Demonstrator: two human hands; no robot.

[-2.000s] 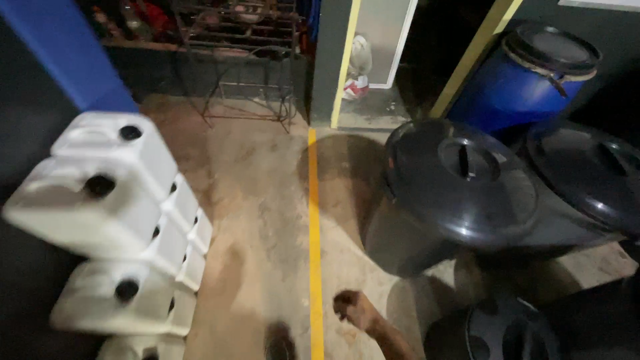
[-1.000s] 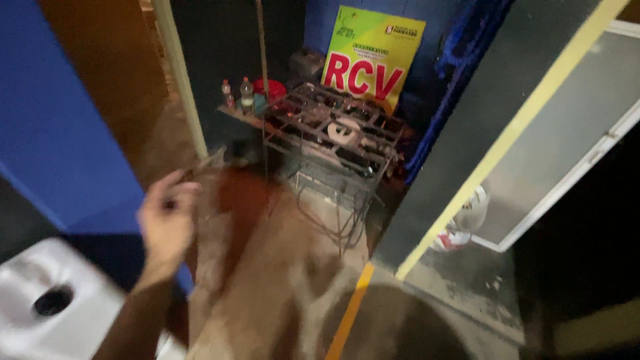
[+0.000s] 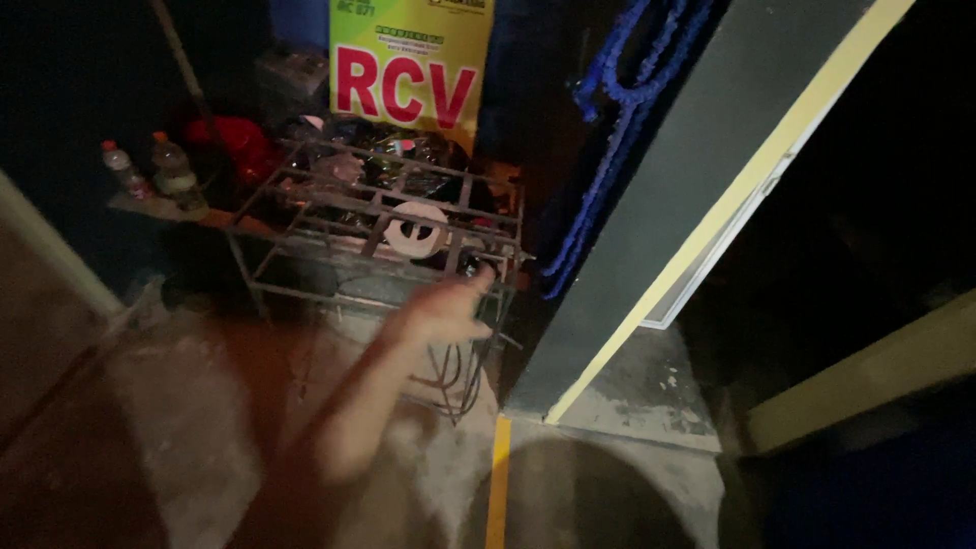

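My left hand [image 3: 450, 313] reaches in from the lower left, blurred, with its index finger extended and the thumb apart; it appears to hold nothing. Its fingertips overlap the front right part of a rusty metal rack [image 3: 343, 293] in the view, and whether they touch it cannot be told. A round pale piece with a dark slotted centre [image 3: 415, 230] lies on the rack, just above the hand. Behind it are crumpled dark plastic bags [image 3: 419, 164]. A small dark item by the fingertips is unclear. My right hand is out of view.
Two plastic bottles [image 3: 177, 175] stand on a ledge at left, near a red item [image 3: 240, 145]. A yellow-green poster [image 3: 404, 76] bears writing. Blue rope [image 3: 602, 175] hangs beside a dark pillar [image 3: 656, 198]. A yellow line [image 3: 498, 480] runs along the concrete floor.
The view has swung left from the white jugs and black bins, then closer to the rack. My left hand, at the left one second ago, now appears in front of the rack. The right hand has left view.
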